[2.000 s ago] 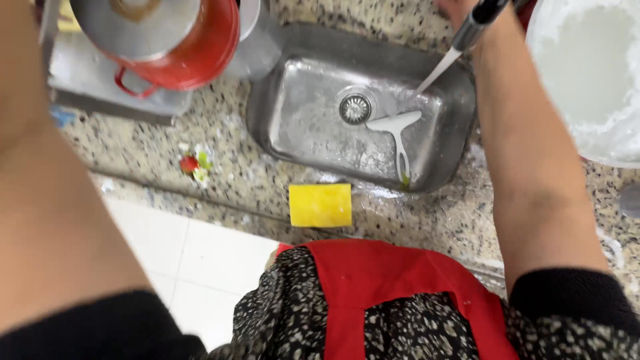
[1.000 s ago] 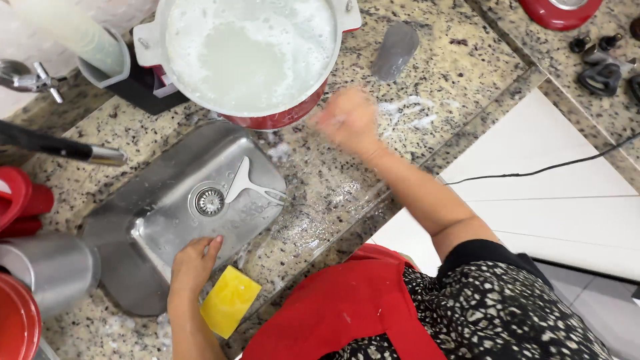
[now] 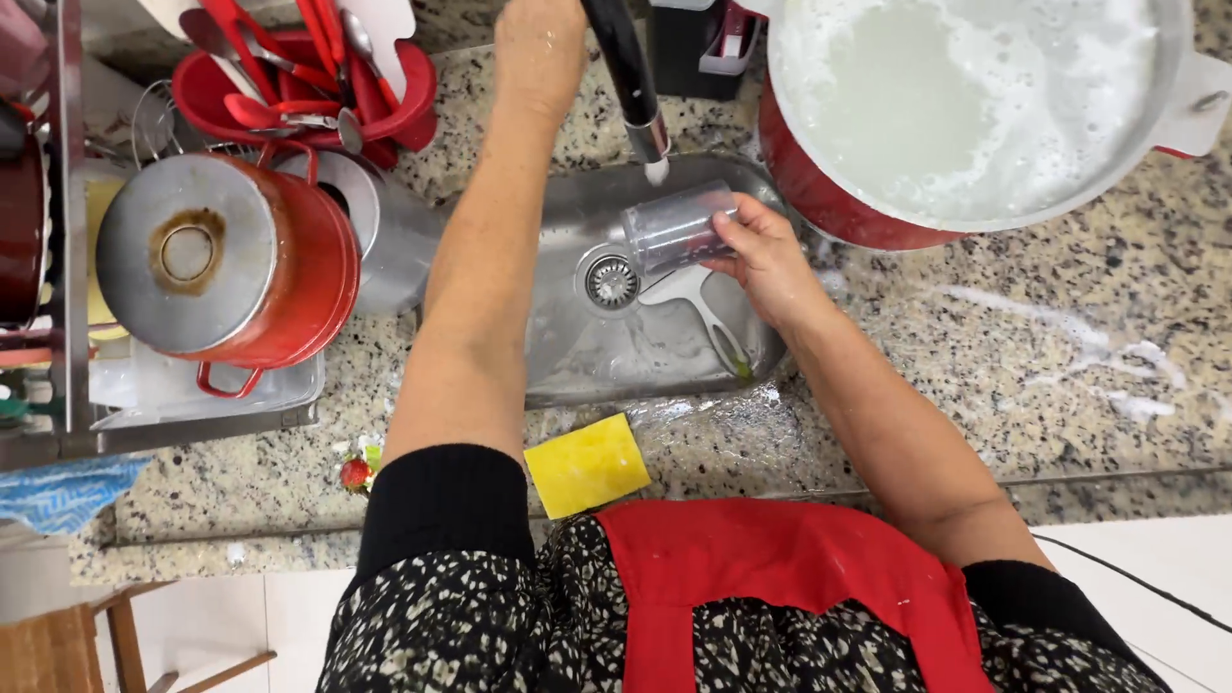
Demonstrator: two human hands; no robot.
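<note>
My right hand (image 3: 760,252) grips a clear plastic cup (image 3: 680,229), tilted on its side over the steel sink (image 3: 587,361). The black faucet spout (image 3: 630,82) hangs just above the cup, with no clear stream of water. Up at the top edge, my left hand (image 3: 541,48) reaches behind the sink beside the spout; its fingers are cut off by the frame, so what it touches is hidden. A white scraper-like utensil (image 3: 707,313) lies in the sink by the drain (image 3: 611,277). On the counter's front edge rests a yellow sponge (image 3: 587,466).
A large red pot (image 3: 828,164) of soapy water stands right of the sink, near suds (image 3: 1068,332). Left are an upturned red pot (image 3: 308,260), a grey metal vessel (image 3: 399,241), a red utensil holder (image 3: 414,96) and a dish rack (image 3: 72,241). A strawberry (image 3: 356,473) lies nearby.
The clear cup, which stood on the counter right of the large pot, is now in my right hand over the sink. My left hand has moved from the sink's front rim to behind it.
</note>
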